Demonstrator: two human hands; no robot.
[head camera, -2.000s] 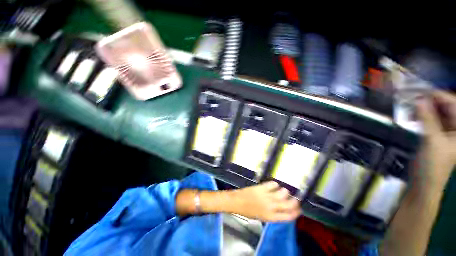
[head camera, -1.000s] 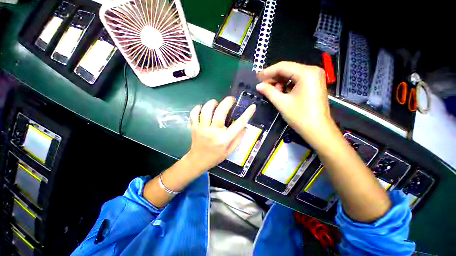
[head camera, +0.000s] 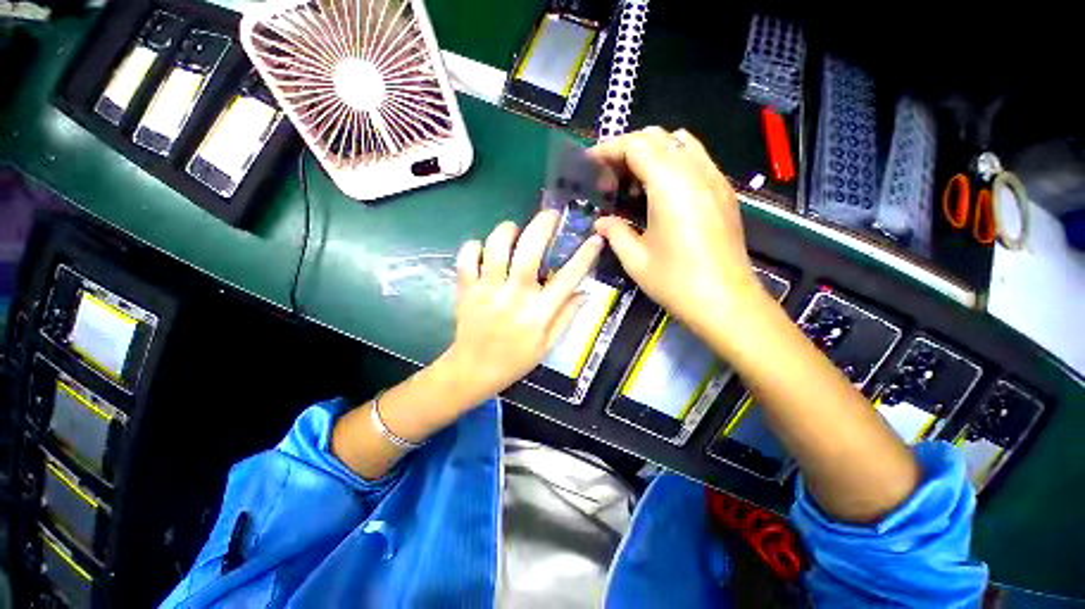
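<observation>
The black foam tray (head camera: 709, 458) lies in front of me with several open phone bodies side by side. My left hand (head camera: 512, 303) rests over the leftmost phone body (head camera: 579, 345), with fingers spread and fingertips at its camera end. My right hand (head camera: 672, 220) holds a small clear adhesive ring sheet (head camera: 574, 179) between thumb and fingers over that same camera end. The sheet shows a few dark rings. The exact contact between sheet and lenses is hidden by my fingers.
A pink fan (head camera: 361, 89) stands at upper left, beside another tray of phones (head camera: 179, 107). A lone phone (head camera: 556, 60) and dotted strip (head camera: 623, 71) lie behind. Spare ring sheets (head camera: 846, 143), a red-handled tool (head camera: 778, 145) and orange scissors (head camera: 970, 205) lie right. More phones (head camera: 101, 336) stand lower left.
My right hand has come from the tray's right end to the leftmost phone. My left hand has moved from the tray's front edge onto that phone. Since the last frame, my right hand shifted slightly left.
</observation>
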